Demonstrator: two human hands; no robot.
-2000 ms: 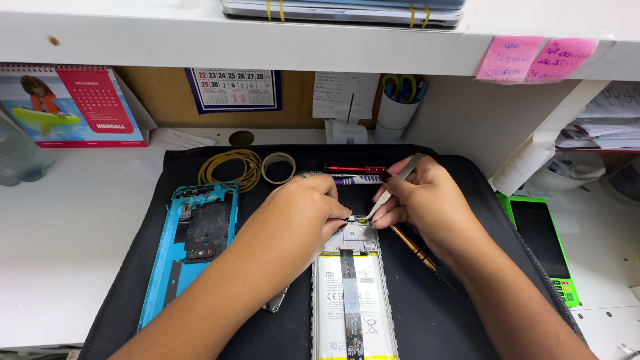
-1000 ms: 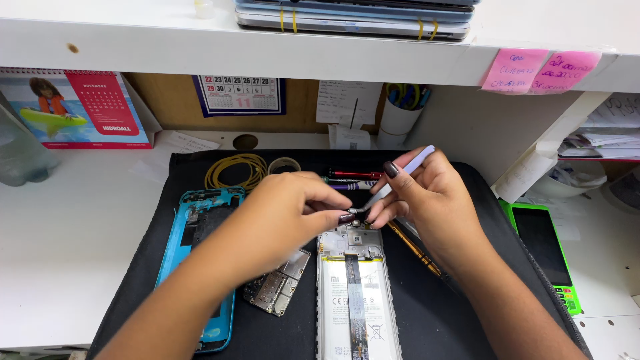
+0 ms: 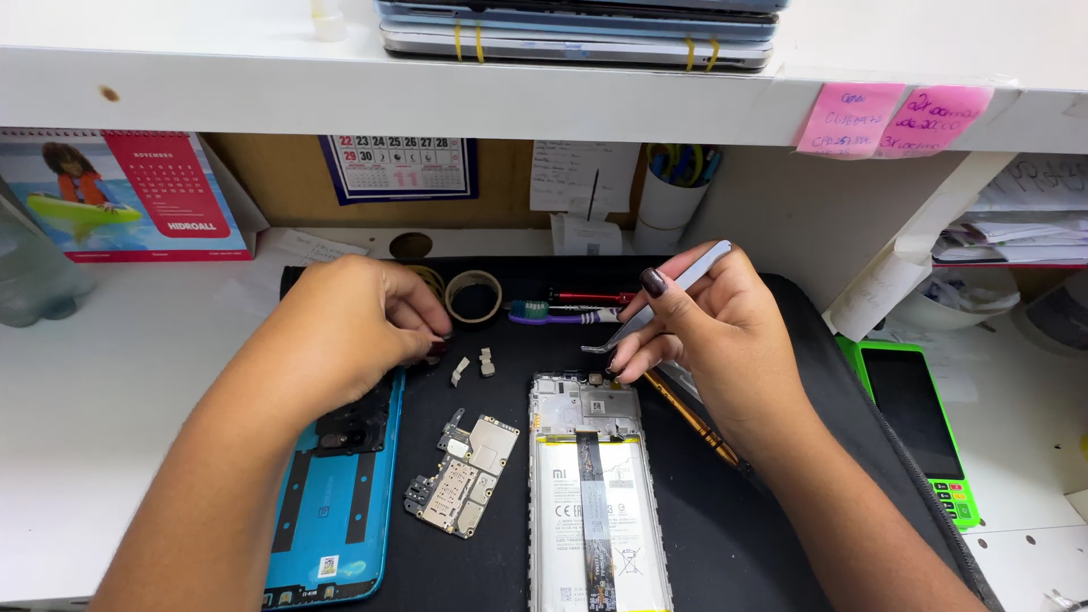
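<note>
Metal tweezers with a bent tip (image 3: pixel 680 289) are held in my right hand (image 3: pixel 714 331), above the top end of an opened phone frame (image 3: pixel 586 408) with its battery (image 3: pixel 629 527) showing. My left hand (image 3: pixel 365 331) is over the top of a blue phone back cover (image 3: pixel 374 510), fingertips bent together at a small dark part; whether they grip it I cannot tell. Between cover and frame lies a phone logic board (image 3: pixel 472 476). Two small metallic parts, one (image 3: pixel 486 363) upright and one (image 3: pixel 459 371) slanted, rest above the board on the black mat (image 3: pixel 705 552).
Behind the hands lie a tape roll (image 3: pixel 473 297), a purple toothbrush (image 3: pixel 552 316) and a red screwdriver (image 3: pixel 591 297). A gold screwdriver (image 3: pixel 693 416) is under my right hand. A green card terminal (image 3: pixel 914 425) stands at the right. The white shelf (image 3: pixel 510 93) overhangs the back.
My left hand has moved from the top of the phone frame left to the blue cover. My right hand remains near the frame with the tweezers. The logic board shows fully now.
</note>
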